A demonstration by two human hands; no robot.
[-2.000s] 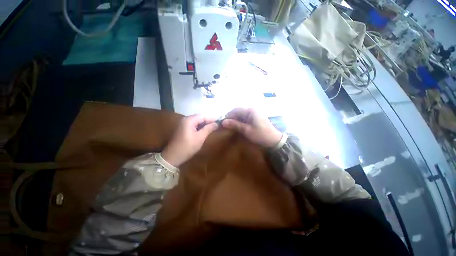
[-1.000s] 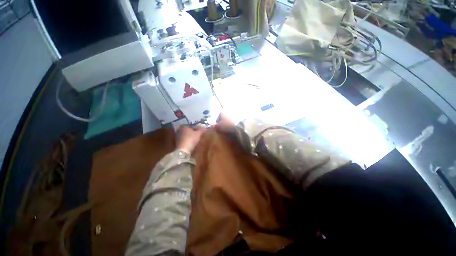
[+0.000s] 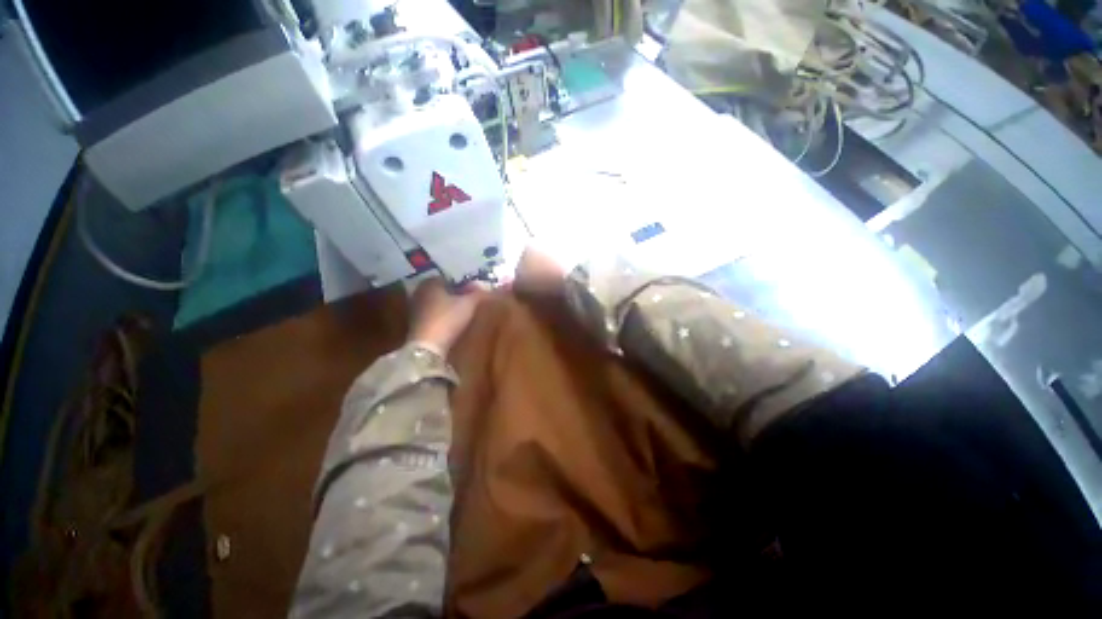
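The tan-brown bag body (image 3: 544, 423) spreads over the table front and the lap, creased on the right and flatter on the left. Its top edge lies under the white sewing machine head (image 3: 429, 187) with the red logo. My left hand (image 3: 442, 317) grips the bag edge just left of the needle area. My right hand (image 3: 539, 276) holds the edge just right of it, partly washed out by glare. The fingertips, presser foot and needle are too small and bright to tell apart. A small shiny metal piece (image 3: 224, 548) sits on the bag's left part.
A control box with a white casing (image 3: 218, 127) stands upper left. A teal cloth (image 3: 245, 248) lies left of the machine. Cream bags with cords (image 3: 743, 55) are upper right. Brown straps (image 3: 103, 447) heap at far left. A small dark piece (image 3: 649, 232) lies on the white table.
Both hands have moved the bag edge from in front of the machine to under its head. Over the last second the hands have stayed close to the needle area, while the view has shifted slightly.
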